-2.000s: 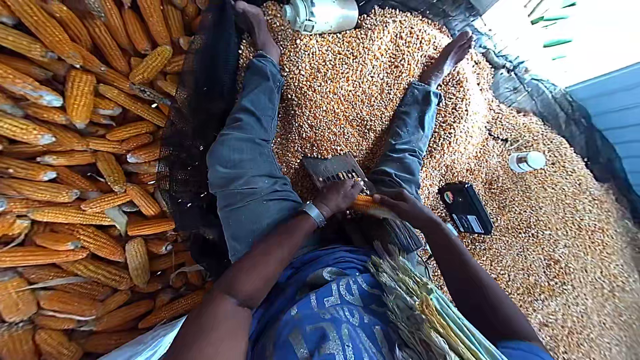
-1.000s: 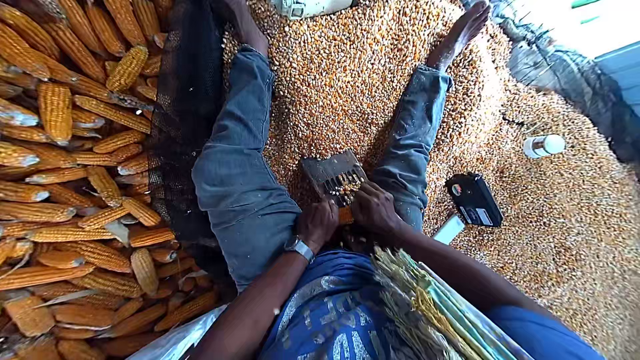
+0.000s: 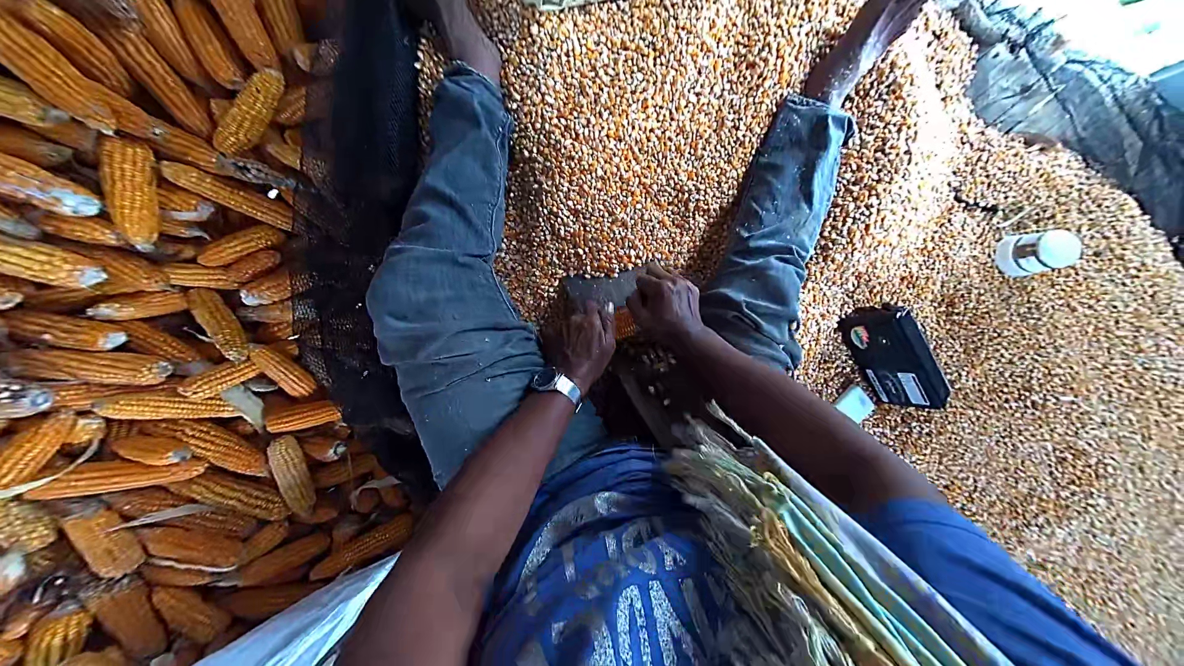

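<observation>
An orange corn cob point(image 3: 626, 324) lies crosswise between my hands, its middle showing. My left hand point(image 3: 581, 340), with a wristwatch point(image 3: 558, 384) at the wrist, is closed on one end. My right hand point(image 3: 664, 303) grips the other end. Both hands rest over a dark board point(image 3: 599, 289) that sits between my legs; its far part shows beyond my fingers, and its slotted part is mostly hidden. Loose kernels lie on the near part of the board, below the cob.
Whole corn cobs point(image 3: 129, 190) are heaped at the left beside black netting point(image 3: 365, 203). Shelled kernels point(image 3: 629, 139) spread between and right of my legs. On them at the right lie a black boxy device point(image 3: 894, 356), a small white object point(image 3: 853, 404) and a white-capped container point(image 3: 1038, 252).
Both hands have moved away from my body, up over the board. They now cover the slotted part and kernels seen a second ago.
</observation>
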